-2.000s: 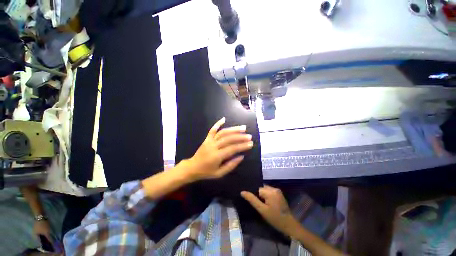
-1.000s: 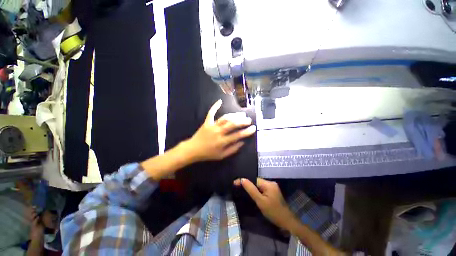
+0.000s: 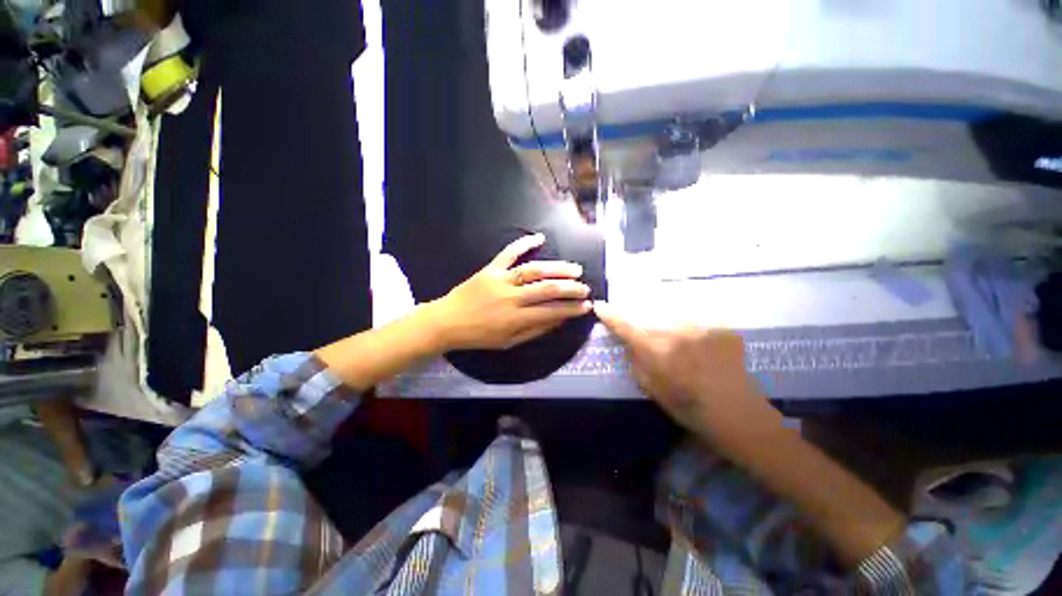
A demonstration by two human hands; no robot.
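Note:
A black panel (image 3: pixel 437 128) runs under the presser foot (image 3: pixel 586 207); its rounded near end lies on the table by the printed ruler. My left hand (image 3: pixel 507 305) lies palm down on this panel just in front of the foot, with its fingers pointing right. My right hand (image 3: pixel 699 370) is slightly blurred over the ruler, with one fingertip at the panel's right edge beside my left fingertips; whether it pinches the cloth cannot be told. The needle tip is lost in the lamp's glare.
The white sewing machine head (image 3: pixel 815 58) spans the upper right. Other black panels (image 3: pixel 285 210) lie to the left, with a narrow black strip (image 3: pixel 181 256) beyond. Pale blue scraps (image 3: pixel 984 297) lie at right. A beige machine (image 3: pixel 47 297) and part of a person are at far left.
The panel has moved away from me under the foot, and its rounded near end now shows on the table. My right hand has moved from the front edge up beside my left fingertips.

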